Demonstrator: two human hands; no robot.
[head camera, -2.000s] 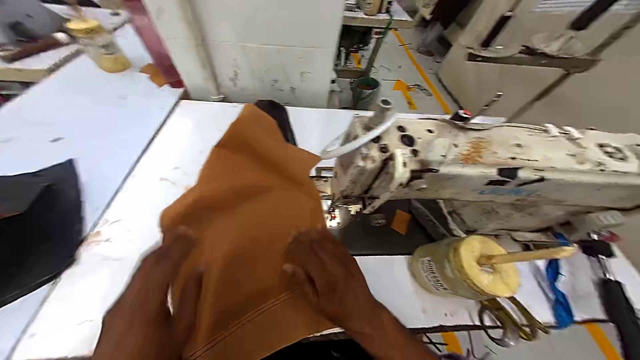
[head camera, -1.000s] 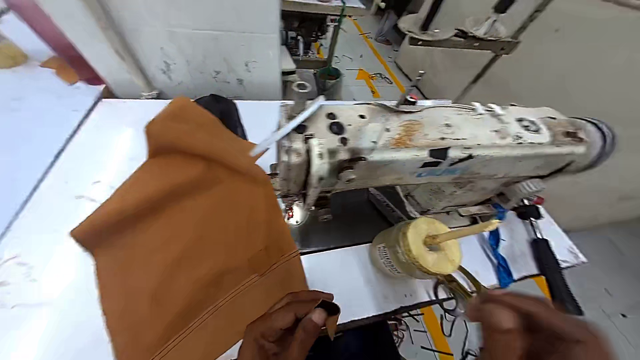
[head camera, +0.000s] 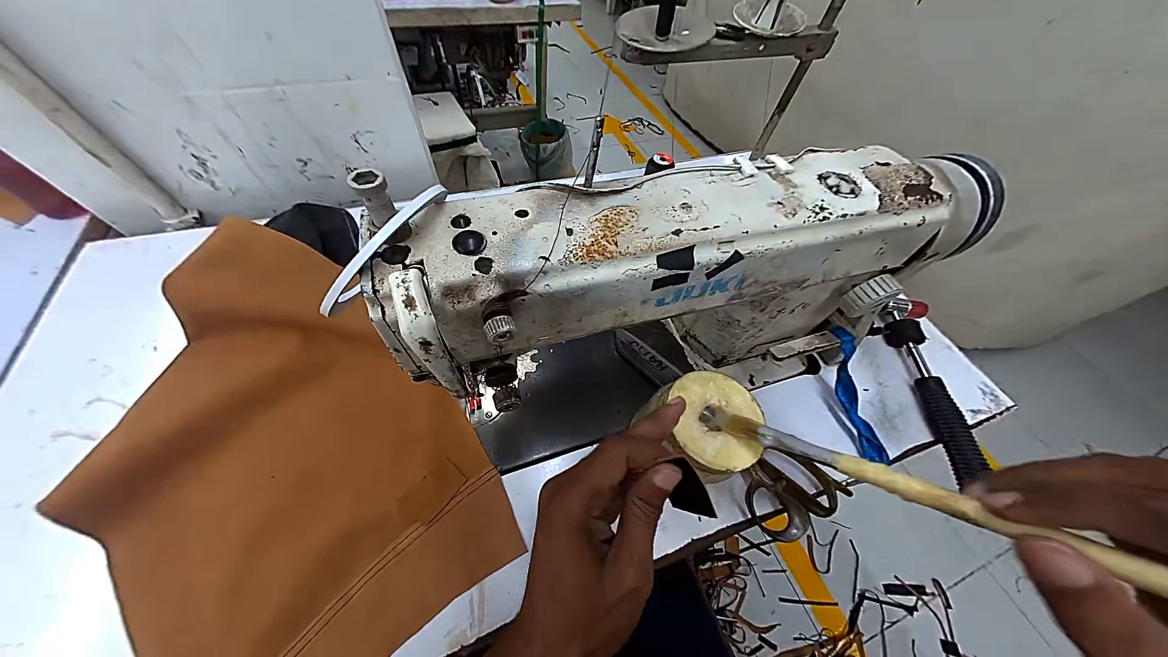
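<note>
My right hand grips the handle of a glue brush, whose bristle end is at the hole in the yellow lid of a glue jar. Beside the jar, my left hand pinches a small dark piece, its fingertips close to the lid. A brown leather-like panel with a stitched double line lies flat on the white table, left of the Juki sewing machine. Its upper right edge reaches the machine's head.
Scissors lie at the table edge by the jar. A blue strip and a black ribbed handle are at the right. Black material sits behind the panel. Dark scraps litter the floor. A thread stand rises behind.
Both hands were on the brown panel two seconds ago. My left hand has since let it go and holds a small dark piece; my right hand has taken the brush, which stood in the jar.
</note>
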